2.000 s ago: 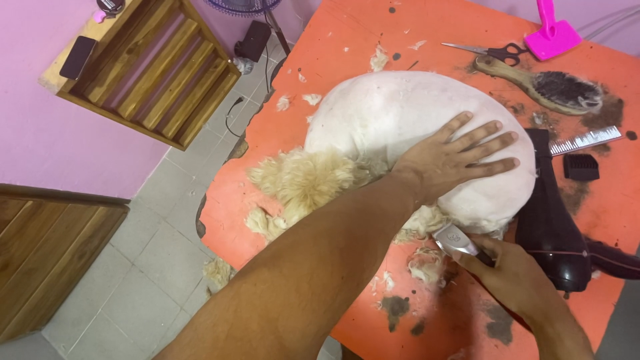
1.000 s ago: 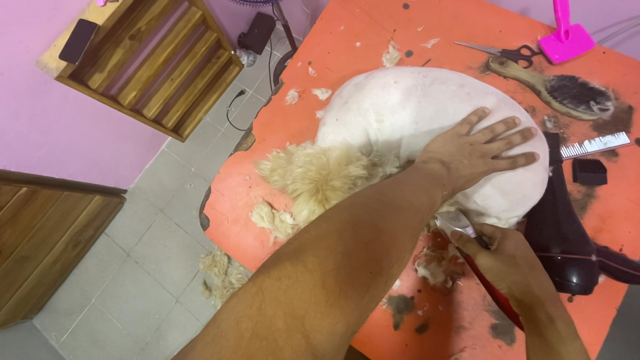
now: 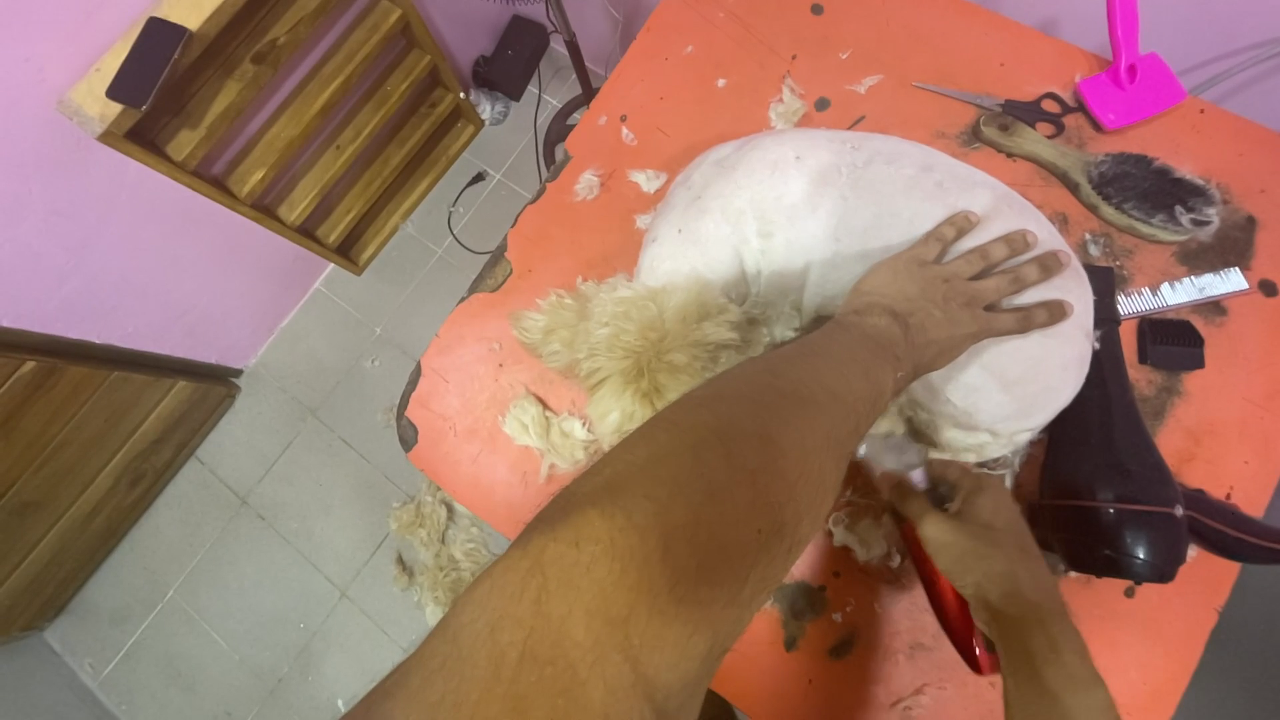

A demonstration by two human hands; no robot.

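Observation:
A dog with a close-shorn pale body (image 3: 800,200) and a fluffy cream head (image 3: 650,340) lies on the orange table. My left hand (image 3: 960,290) rests flat on its body with the fingers spread, and my left forearm crosses over the dog's near side. Below that, my right hand (image 3: 960,520) is closed around red hair clippers (image 3: 945,600). The clipper head, blurred, is at the dog's lower edge, beside some remaining longer fur. Loose cut fur (image 3: 865,535) lies just left of my right hand. The dog's legs are hidden.
Along the right lie a black hair dryer (image 3: 1110,480), a metal comb (image 3: 1185,293), a black clipper guard (image 3: 1171,344), a wooden-handled brush (image 3: 1100,185), scissors (image 3: 1010,106) and a pink slicker brush (image 3: 1132,90). The chipped table edge (image 3: 490,272) borders a tiled floor with a cable (image 3: 455,215).
My right hand has turned the clippers, and their red body now shows below it. The left hand stays spread on the dog's body.

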